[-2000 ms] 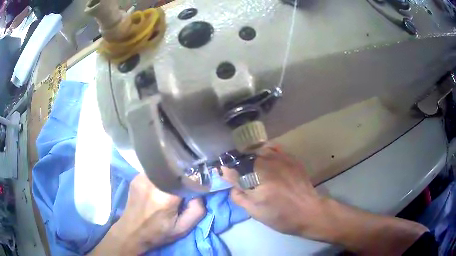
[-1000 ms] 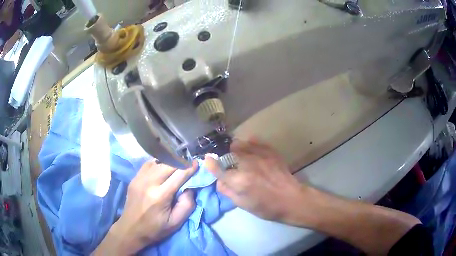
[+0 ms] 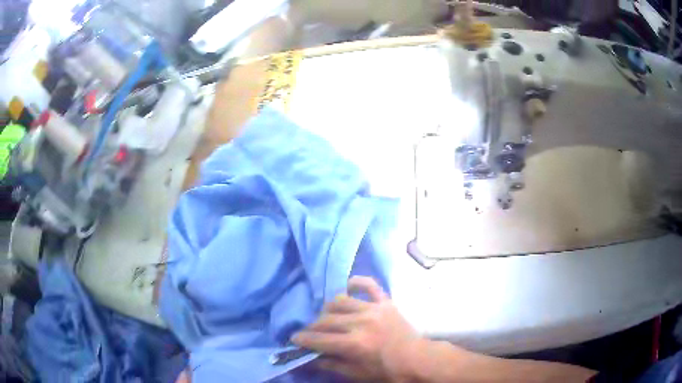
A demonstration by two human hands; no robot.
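The light blue garment (image 3: 247,247) lies in a loose heap on the table left of the sewing machine, clear of the needle area. A long doubled edge (image 3: 348,239) runs down its right side. My right hand (image 3: 359,333) lies over its lower right part, fingers bent; its grip is unclear. A small dark object (image 3: 283,356) shows beside my fingertips, too blurred to name. Only a sliver of my left hand (image 3: 183,377) shows at the bottom edge, by the cloth.
The cream sewing machine head (image 3: 583,127) stands at the right, its presser foot area (image 3: 478,161) uncovered. Yellow printed tape (image 3: 278,78) marks the table's back left. More blue cloth (image 3: 75,322) hangs at the lower left. Blurred cones and a blue strap (image 3: 123,105) are at the upper left.
The view has swung left. The garment and both hands have come away from the needle towards the table's front. My left hand has nearly left the picture.
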